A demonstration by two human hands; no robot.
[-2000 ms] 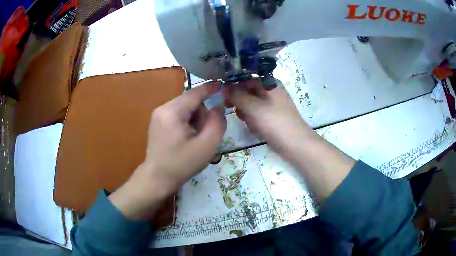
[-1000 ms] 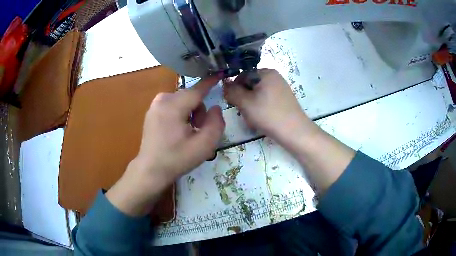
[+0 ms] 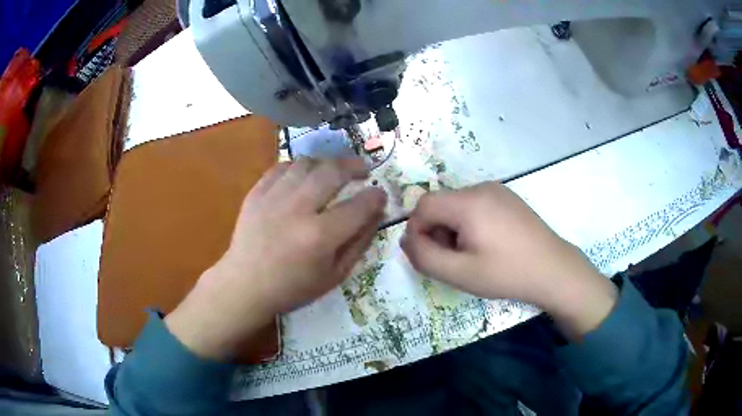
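The pale grey-white sewing machine head (image 3: 244, 61) fills the top centre. Its presser foot area (image 3: 350, 122) shows above the shiny needle plate, with a red-orange spot (image 3: 373, 144) beside it. My left hand (image 3: 297, 231) is in front of the needle area, fingers bent and pointing right, partly covering the plate. My right hand (image 3: 480, 244) is curled, thumb and index finger together, right of the left hand near the bed's front edge. No thread can be made out between the hands. The brown leather panel (image 3: 175, 219) lies left, partly under my left forearm.
Stacked brown panels (image 3: 73, 154) lie at the far left. A white sheet-like surface (image 3: 69, 301) shows below them. The machine bed (image 3: 521, 122) extends right. A printed ruler (image 3: 651, 223) runs along the table's front edge. Red and dark items are at the upper left.
Both hands have come away from the needle area. My right hand has moved down and right, and the red-orange spot is uncovered. The view has shifted, so the machine head sits further left and higher.
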